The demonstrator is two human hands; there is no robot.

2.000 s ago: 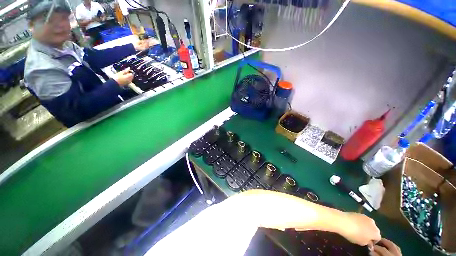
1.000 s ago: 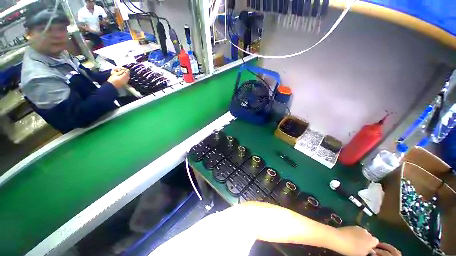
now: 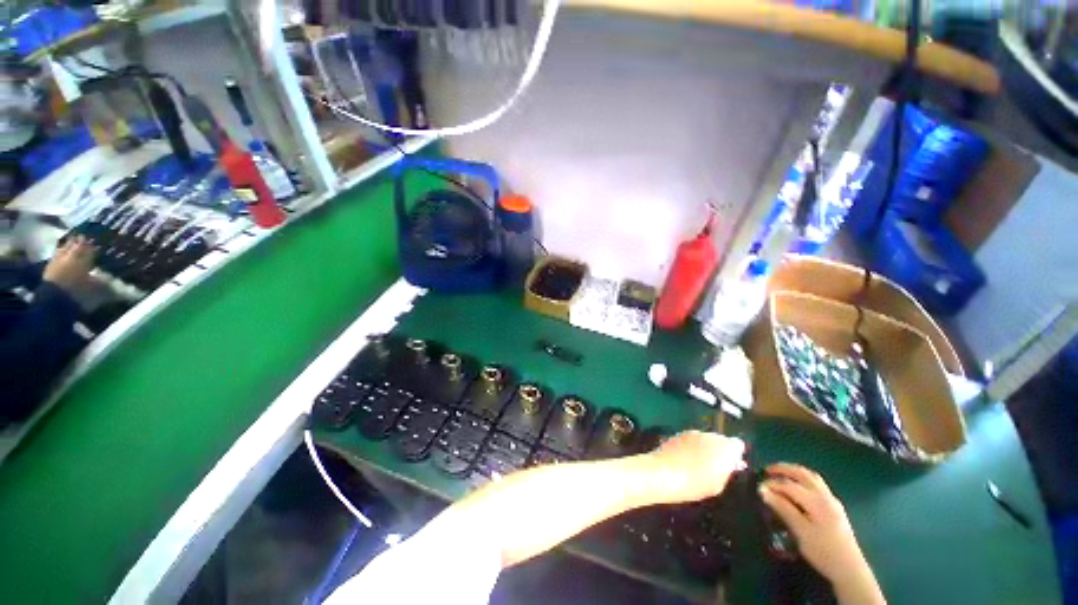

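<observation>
A row of black housings point(image 3: 455, 431), several with gold rings at the upper end, lies side by side on the green bench. My left hand point(image 3: 703, 463) is at the right end of the row, fingers drawn together by a small pale spot; what it pinches is too small to tell. My right hand point(image 3: 810, 514) is just right of it, fingers curled on a dark housing point(image 3: 774, 538), which the hand partly hides. My left forearm covers part of the row.
An open carton of small parts point(image 3: 828, 384) stands right of a red bottle point(image 3: 688, 278). A blue fan point(image 3: 449, 231), a small box point(image 3: 556, 284) and a speckled tray point(image 3: 612, 310) stand at the back. A green conveyor point(image 3: 236, 378) runs left. Another person's hand point(image 3: 71, 262) shows at far left.
The view has swung right, so the bench and row sit further left. Both hands now show more fully, and my right hand is apart from my left, on the dark housing.
</observation>
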